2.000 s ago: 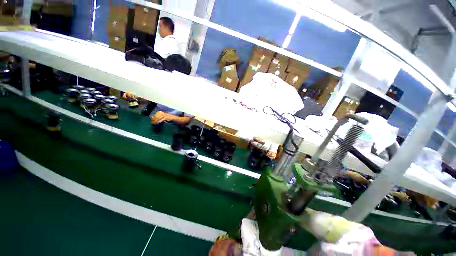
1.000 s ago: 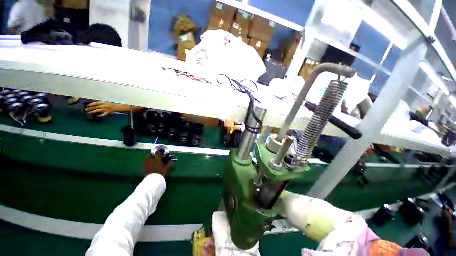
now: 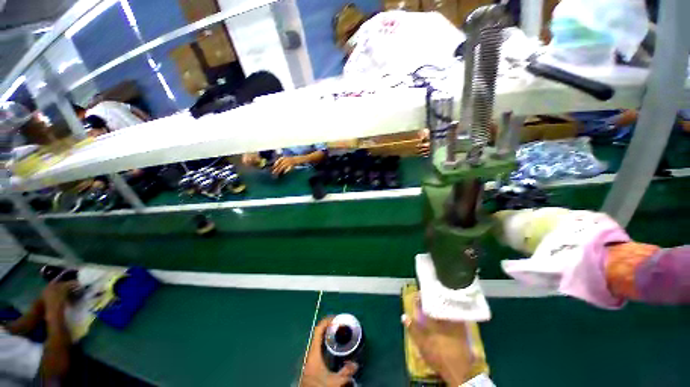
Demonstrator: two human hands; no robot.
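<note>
My left hand is wrapped around a black cylindrical housing with a wide silver rim facing up, on the bench left of the press. My right hand lies over the yellow-edged base pad. Its fingertips are at the white cloth-wrapped ram head of the green press; whether it holds anything there cannot be told. The press lever, wrapped in white, pink and orange cloth, sticks out to the right.
Beyond the white rail is a green strip with one dark housing. Groups of black housings stand farther back under the white shelf. Another person's arms are at the left, beside a blue item. A slanted post stands right.
My left hand has come back from the far rail with the silver-rimmed housing. My right hand now shows at the base pad. The view has turned, putting the press farther right.
</note>
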